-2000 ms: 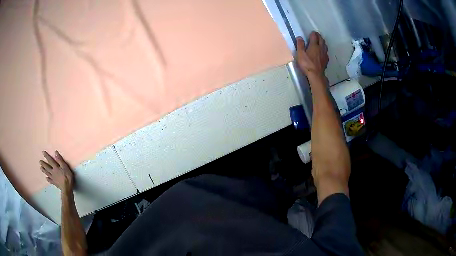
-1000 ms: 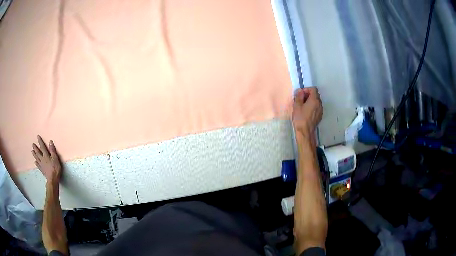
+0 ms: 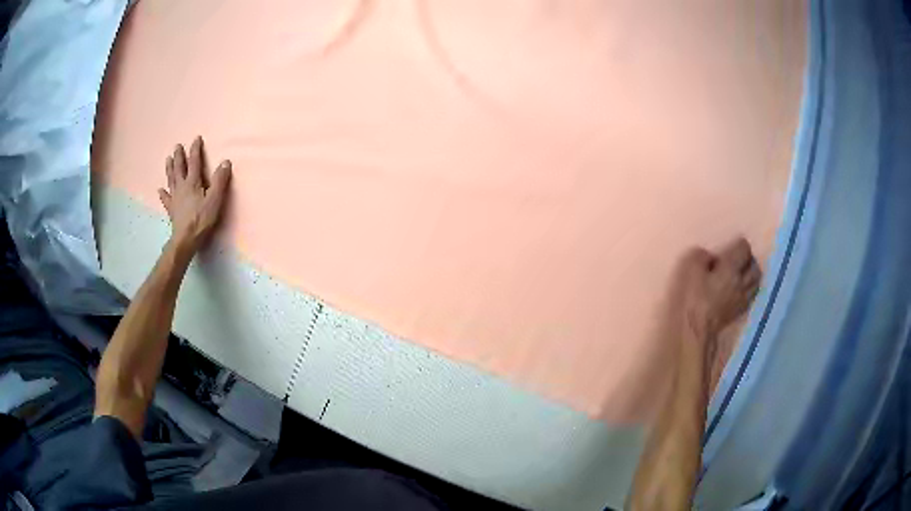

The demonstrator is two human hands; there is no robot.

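Note:
Peach fabric [image 3: 479, 200] lies over the table with a few soft folds near the top. Its near edge runs across the cream-white table [image 3: 400, 389]. My left hand [image 3: 196, 200] lies flat on the cloth at its near left edge, fingers spread. My right hand [image 3: 724, 284] is at the right side of the cloth beside the guide rail [image 3: 777, 289], fingers curled and slightly blurred. Whether it pinches any cloth cannot be told.
Crinkled white sheeting [image 3: 50, 150] hangs at the left. Blue-grey covering [image 3: 859, 299] lies beyond the rail at right. A panel seam and dark specks show on the tabletop. Dark clutter sits below the table at lower left.
The view has swung left, and the end cutter is out of the picture. My right hand has moved off the rail onto the cloth side. My left hand remains flat near the cloth's edge.

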